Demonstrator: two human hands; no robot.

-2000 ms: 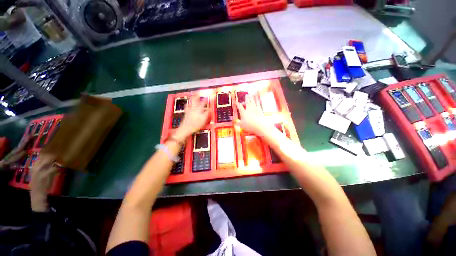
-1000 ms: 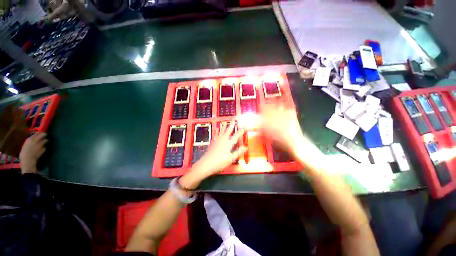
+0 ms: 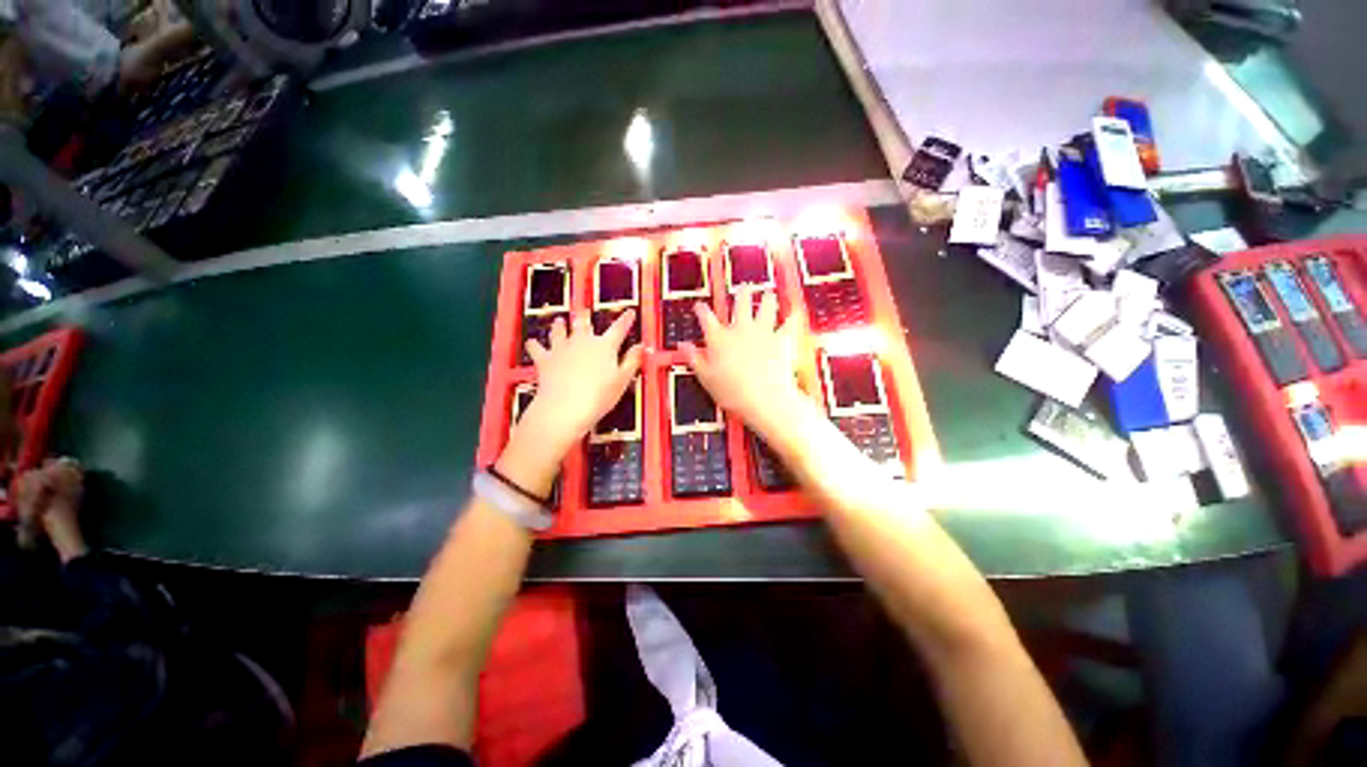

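A red phone tray [image 3: 660,519] lies in front of me on the green tabletop, with two rows of keypad phones, face up, screens dark. My left hand [image 3: 582,375] is spread over the left part of the tray, fingertips on the keypads of the upper-row phones. My right hand [image 3: 745,357] is spread over the middle, fingertips at the upper-row phones. Neither hand holds anything. My hands and forearms partly hide some lower-row phones. A lower-row keypad phone [image 3: 699,432] shows between my hands.
A loose pile of batteries [image 3: 1087,322] lies right of the tray, beside a pale board [image 3: 1034,90]. Another phone tray [image 3: 1292,393] is at the far right. Co-worker's hands [image 3: 53,495] are at the left edge by a red tray [image 3: 33,393]. Red trays [image 3: 517,674] sit below the table edge.
The orange phone backs in the lower row have been replaced by face-up phones. Both my hands have moved to the upper row. The co-worker's brown cardboard box has left view.
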